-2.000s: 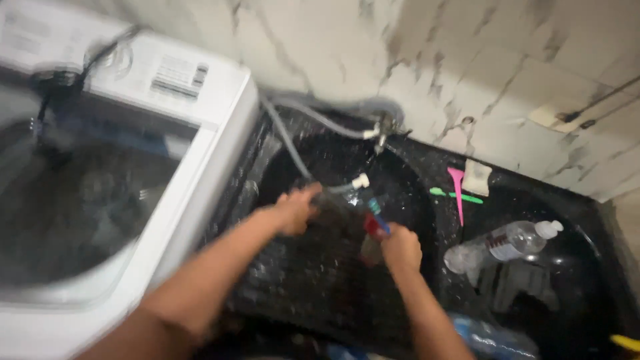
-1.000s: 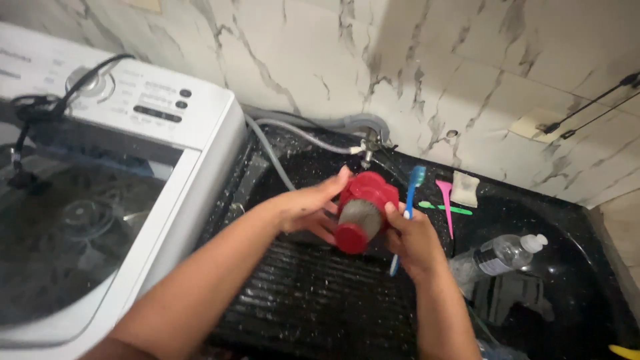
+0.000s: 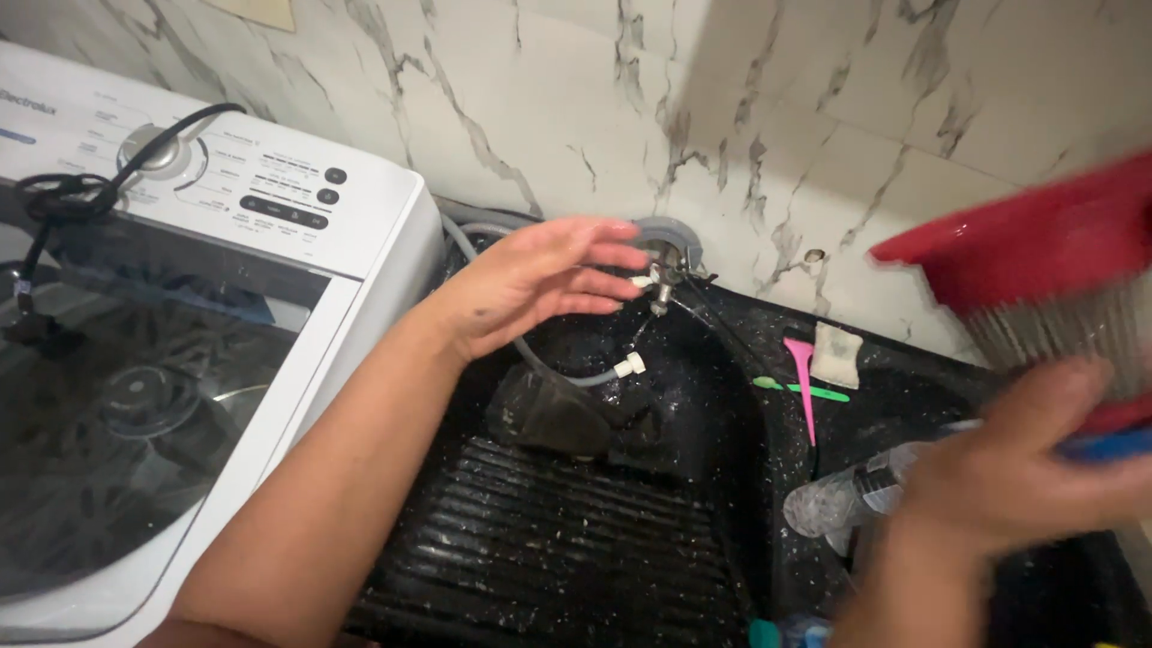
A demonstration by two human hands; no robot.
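My left hand [image 3: 544, 283] is empty, its fingers apart, in front of the tap [image 3: 664, 288] over the black laundry sink [image 3: 576, 558]. Blurred at the right, my right hand [image 3: 1017, 468] holds up a red item with a ribbed grey middle [image 3: 1062, 270], whose exact kind I cannot tell. A blue handle [image 3: 1111, 445] shows under it in the same hand. A thin stream of water falls from the tap. The grey hose [image 3: 589, 382] with a white end fitting lies in the basin, beside a dark, see-through object [image 3: 549, 414].
An Electrolux washing machine [image 3: 387, 225] with a black cord on top stands at the left. On the sink's right ledge are a pink tool [image 3: 804, 387], a green toothbrush [image 3: 823, 393], a whitish pad [image 3: 836, 355] and a clear plastic bottle [image 3: 823, 506]. The marble-patterned wall rises behind.
The red item was between both hands over the sink one second ago. My right hand has carried it to the right and my left hand has let go of it.
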